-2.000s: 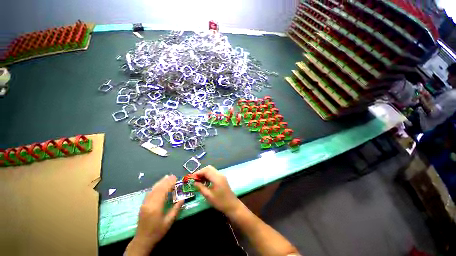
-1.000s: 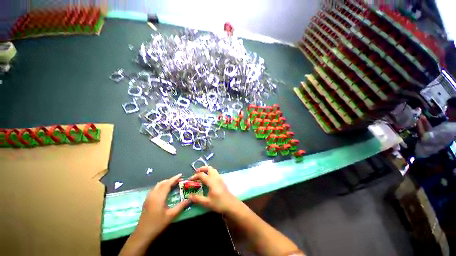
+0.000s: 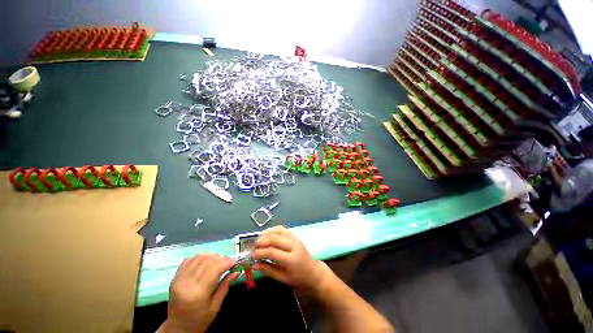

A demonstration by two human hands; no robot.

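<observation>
My left hand [image 3: 198, 286] and my right hand [image 3: 286, 257] meet at the near bench edge. Between their fingertips they hold one small unit [image 3: 250, 278], tilted with its red part pointing down and a silvery frame at its top. My fingers cover most of it. The fixture [image 3: 247, 243], a dark square with a pale rim, lies just behind my fingers. One loose frame [image 3: 261, 216] lies beyond the fixture. The large pile of silver-white frames [image 3: 273, 97] is behind it. A group of green and red board assemblies [image 3: 354, 170] stands right of centre.
A cardboard sheet [image 3: 78, 240] at left bears a row of finished units [image 3: 78, 177]. A loaded tray [image 3: 91, 44] is far left, near a tape roll [image 3: 24, 79]. Tall stacked trays [image 3: 468, 97] stand at right. A pale strip [image 3: 217, 191] lies beside the pile. A person [image 3: 575, 185] is at far right.
The unit was upright at the fixture; now it is lifted off towards me and tilted, red part down, in both hands. The fixture's dark centre is uncovered. The camera view has shifted slightly.
</observation>
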